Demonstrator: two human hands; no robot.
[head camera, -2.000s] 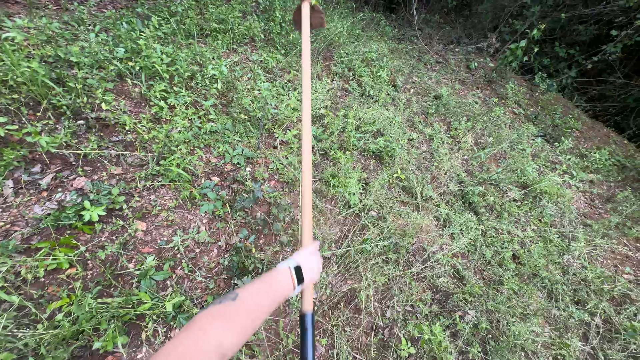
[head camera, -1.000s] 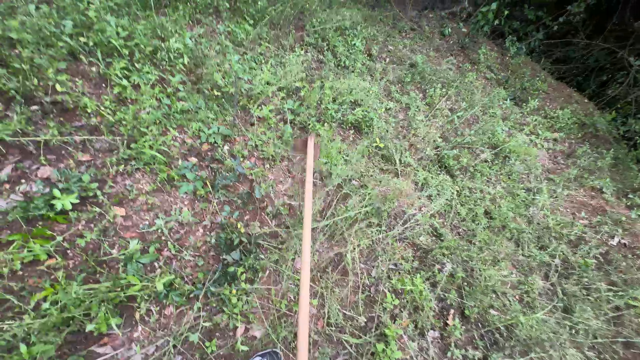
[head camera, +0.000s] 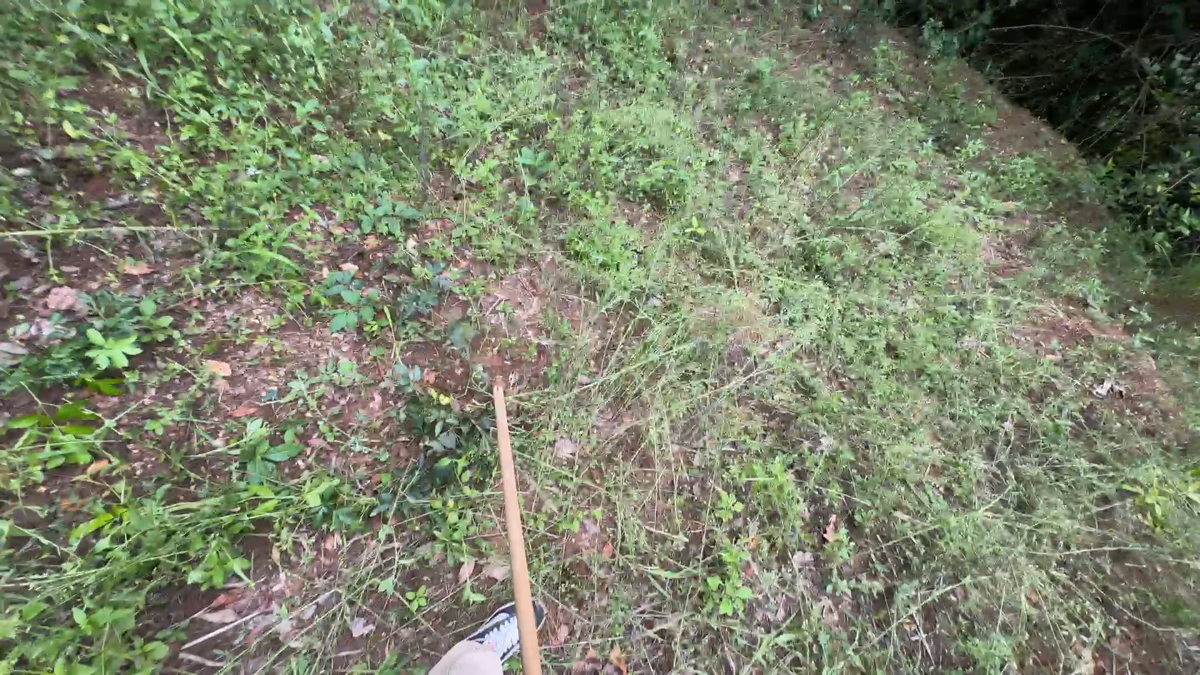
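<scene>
A long wooden tool handle (head camera: 513, 525) runs up from the bottom edge, left of the middle, to a patch of reddish soil (head camera: 506, 361) among weeds. At its far end the tool's head cannot be made out against the soil and plants. Neither my left hand nor my right hand shows in the head view; the handle's lower part passes out at the bottom edge. Close beside the handle, on its left, are a black and white shoe (head camera: 506, 630) and a bit of light trouser leg (head camera: 467, 659).
Green weeds (head camera: 609, 244) and thin grass cover the sloping ground, with dry leaves and bare soil on the left. Dark brush (head camera: 1106, 84) borders a bank at the upper right. A thin stem (head camera: 103, 231) lies at the left.
The tool has come down from its raised position ahead, and its far end is now lower and nearer. The hand and forearm seen on the handle two seconds ago have left the view.
</scene>
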